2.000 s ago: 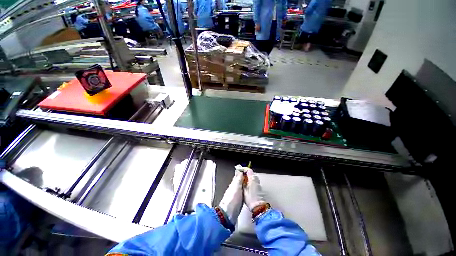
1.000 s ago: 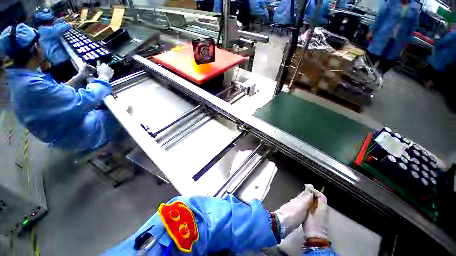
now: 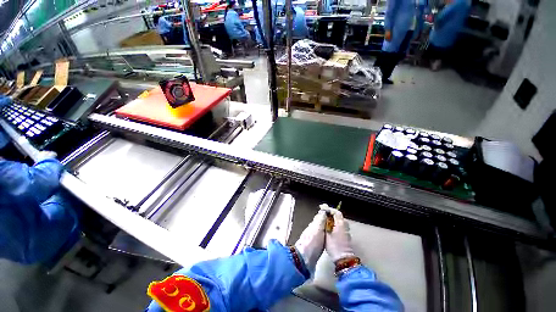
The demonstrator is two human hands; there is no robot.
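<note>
My left hand and my right hand, both in white gloves, are together over the line bed. Between their fingers is a thin orange-yellow pen-like tool, its tip pointing up and away. The right hand is closed around it; the left fingers touch it or rest against the right hand, and their exact grip is hidden. A white sheet lies flat on the bed below and right of my hands. Another white sheet with a small hole lies to the left, partly under silver rods.
Beyond the rail, a populated circuit board lies on the green mat, beside a black bin. A fan stands on a red-orange board. A person in blue works at far left. Wrapped cartons stand behind.
My view swung left, then partly back right, so the neighbouring person is now mostly cut off at the left edge. My hands stay together around the tool.
</note>
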